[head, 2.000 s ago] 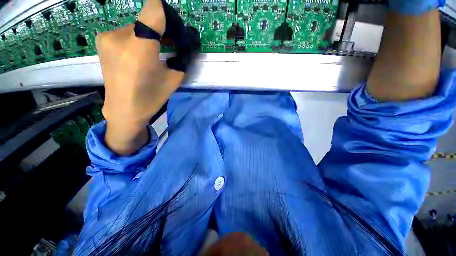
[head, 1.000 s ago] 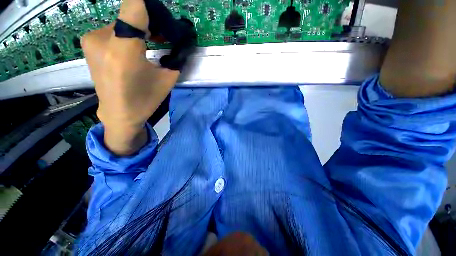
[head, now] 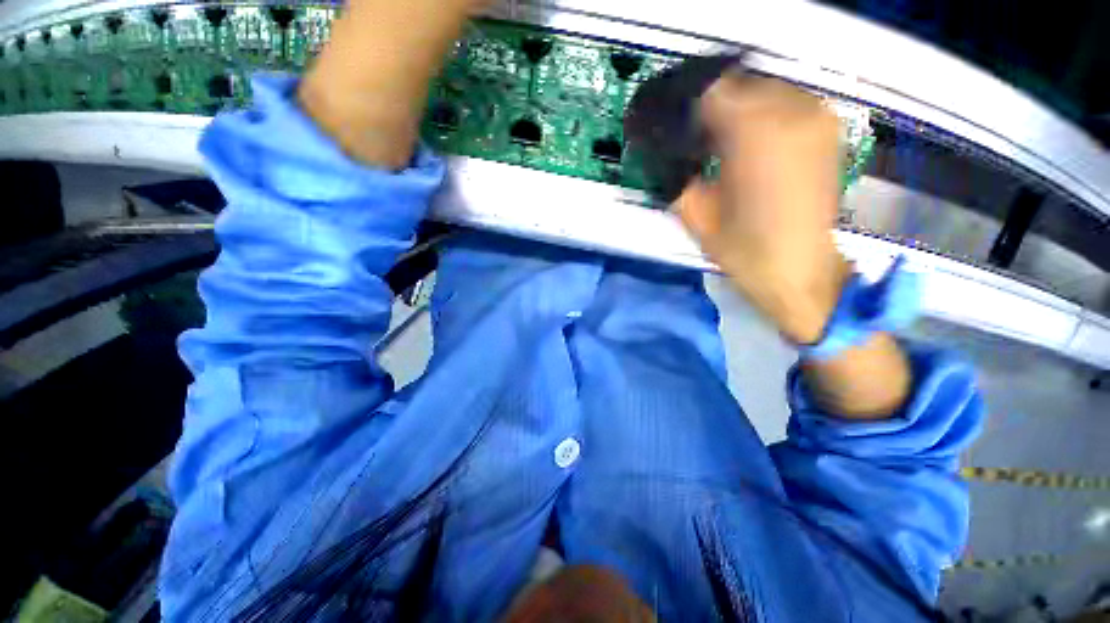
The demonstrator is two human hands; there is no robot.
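Note:
A long green PCB panel (head: 566,104) lies between the conveyor rails, with dark notches and pale marks along it. My right hand (head: 767,177) is over the panel's right end, blurred, with black coverings on the fingers. Its fingertips point left and down over the boards; whether they pinch a part cannot be told. A light blue band (head: 870,310) is around my right wrist. My left forearm (head: 383,73) reaches across the panel at upper left; the left hand is cut off by the top edge.
The near white rail (head: 548,217) runs just in front of my body. The far rail (head: 852,55) curves across the top right. A dark track gap (head: 937,158) lies right of the panel. A dark rack-like structure is at lower left. Grey floor with yellow-black tape (head: 1035,477) is at right.
My right hand has come back into view, over the panel's right end. My left hand has moved up and out at the top. The view has tilted and shows the far rail.

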